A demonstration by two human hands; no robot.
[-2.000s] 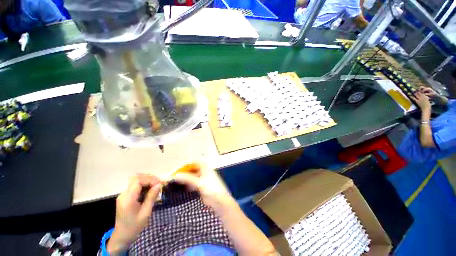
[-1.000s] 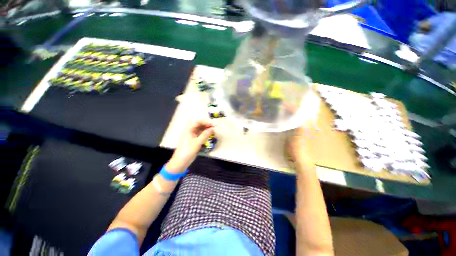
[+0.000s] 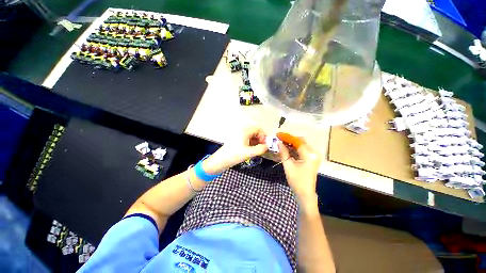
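A small white plug housing (image 3: 273, 143) is held between my two hands above the front edge of the tan work board (image 3: 213, 114). My left hand (image 3: 246, 145) pinches it from the left. My right hand (image 3: 299, 159) touches it from the right and also holds an orange grip (image 3: 289, 140), likely of a soldering iron. A thin strand shows below my right fingers. A circuit board (image 3: 250, 162) shows partly below my left hand, at the board's edge. More circuit boards (image 3: 246, 95) lie in a short column on the tan board.
A clear fume extraction hood (image 3: 320, 80) hangs over the work board. White housings (image 3: 437, 138) stand in rows on brown cardboard (image 3: 362, 154) at right. Circuit boards (image 3: 122, 42) lie in rows on a black mat (image 3: 176, 80) at back left. A black tray (image 3: 90, 176) holds several pieces at left.
My hands were apart, the left at a circuit board and the right over the cardboard; now they meet with the white housing between them. The view has shifted.
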